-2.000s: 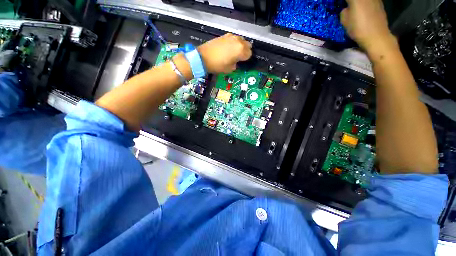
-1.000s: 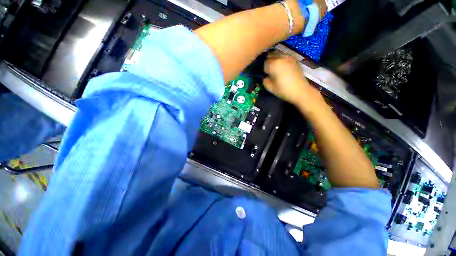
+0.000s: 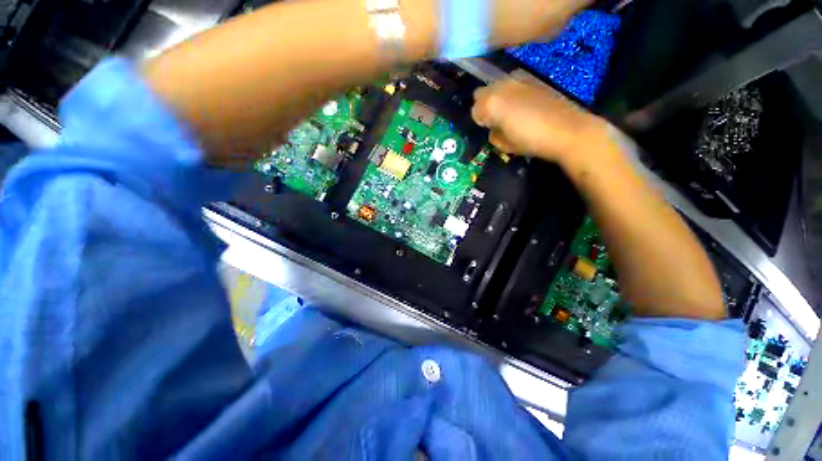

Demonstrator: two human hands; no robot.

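Green circuit boards with yellow and orange parts sit in black carriers; one board (image 3: 419, 194) lies in the middle, another (image 3: 315, 149) to its left under my left forearm. My left hand (image 3: 541, 16) is at the top edge, blurred and partly cut off, near the heap of blue components (image 3: 577, 56); its fingers are not clear. My right hand (image 3: 523, 117) is above the carrier's far edge, just beyond the middle board's upper right corner, fingers curled. Whether it holds a part is hidden.
A third board (image 3: 586, 279) is partly under my right forearm. Metal rails (image 3: 360, 293) run along the carriers. A dark bin with silvery parts (image 3: 728, 131) lies at the right, and a white sheet with dark parts (image 3: 766, 378) at the lower right. A grey bar crosses the upper right.
The view has shifted. Compared with a second ago, my left sleeve has moved left off the middle board and my left hand left and up. My right hand stays near the far rail.
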